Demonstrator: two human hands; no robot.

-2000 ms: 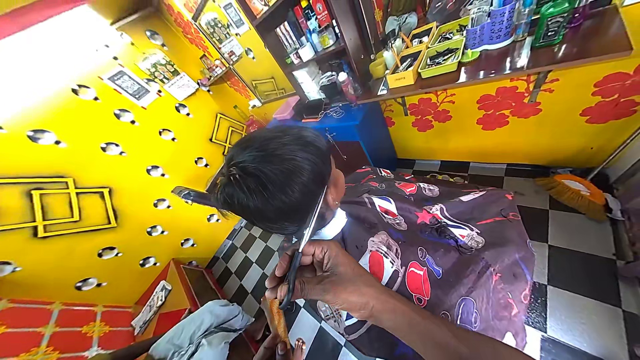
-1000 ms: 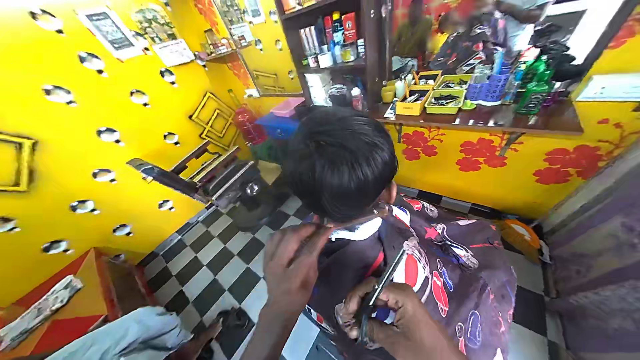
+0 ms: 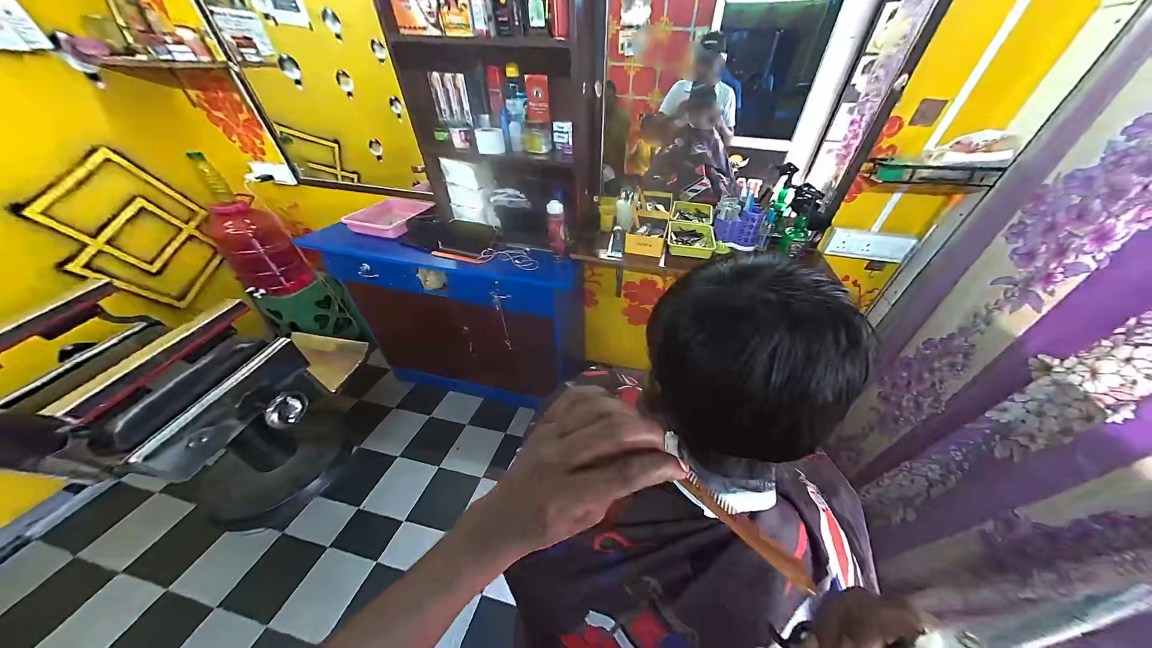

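A seated person with short dark hair (image 3: 760,360) faces away from me, wearing a dark printed barber's cape (image 3: 666,567) and a white neck strip (image 3: 751,500). My left hand (image 3: 589,468) is at the left side of the neck, its fingertips pinched at the toothed end of an orange-brown comb (image 3: 751,540). The comb slants down right across the nape and cape to my right hand (image 3: 864,619), which is blurred and cut off by the bottom edge. Whether that hand grips the comb's other end is unclear. A small bright piece shows by my left fingertips; its kind is unclear.
A barber chair (image 3: 198,405) stands left on the checkered floor (image 3: 351,531). Ahead are a blue-topped cabinet (image 3: 531,274), a shelf of bottles (image 3: 486,162), tool trays (image 3: 691,236) and a mirror (image 3: 666,117). A floral curtain (image 3: 1035,405) hangs close on the right.
My left hand has moved from behind the neck to its left side. The comb now shows between my hands. Scissors seen in my right hand earlier are not discernible now. The view has shifted strongly.
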